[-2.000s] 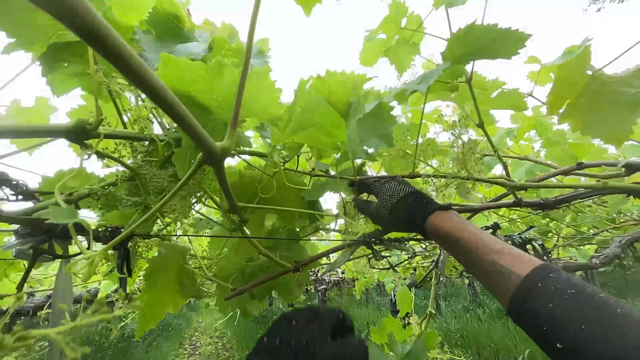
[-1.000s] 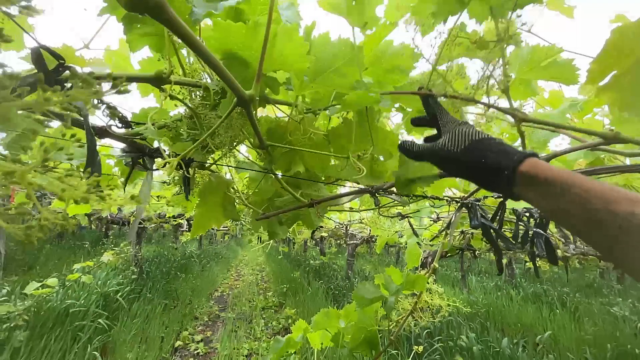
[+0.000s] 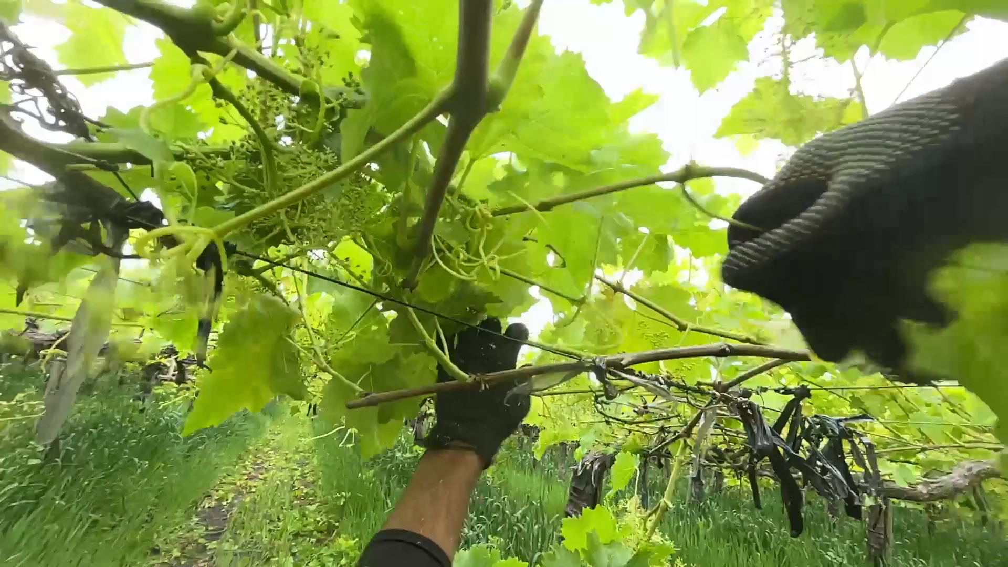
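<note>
My left hand (image 3: 480, 386), in a black glove, is raised at lower centre behind a brown grapevine cane (image 3: 535, 368) and a thin trellis wire (image 3: 354, 288). Its fingertips reach up beside vine leaves; whether they grip anything is hidden. Close to the camera at upper right is my right hand (image 3: 835, 213), in a black ribbed glove, fingers curled around the end of a green vine shoot (image 3: 646, 181). Clusters of tiny green grape buds (image 3: 291, 169) hang at upper left among leaves and tendrils. A thick vine shoot (image 3: 465, 110) slants down through the upper middle.
Black plastic ties (image 3: 787, 449) dangle from the trellis at lower right. A wooden post (image 3: 83, 354) stands at left. Grass (image 3: 118, 465) and a narrow dirt path (image 3: 216, 512) lie below the canopy. A large leaf (image 3: 248, 362) hangs at left centre.
My left hand has come into view at lower centre. My right hand, earlier among the leaves with fingers apart, is now much nearer the camera and curled around a shoot.
</note>
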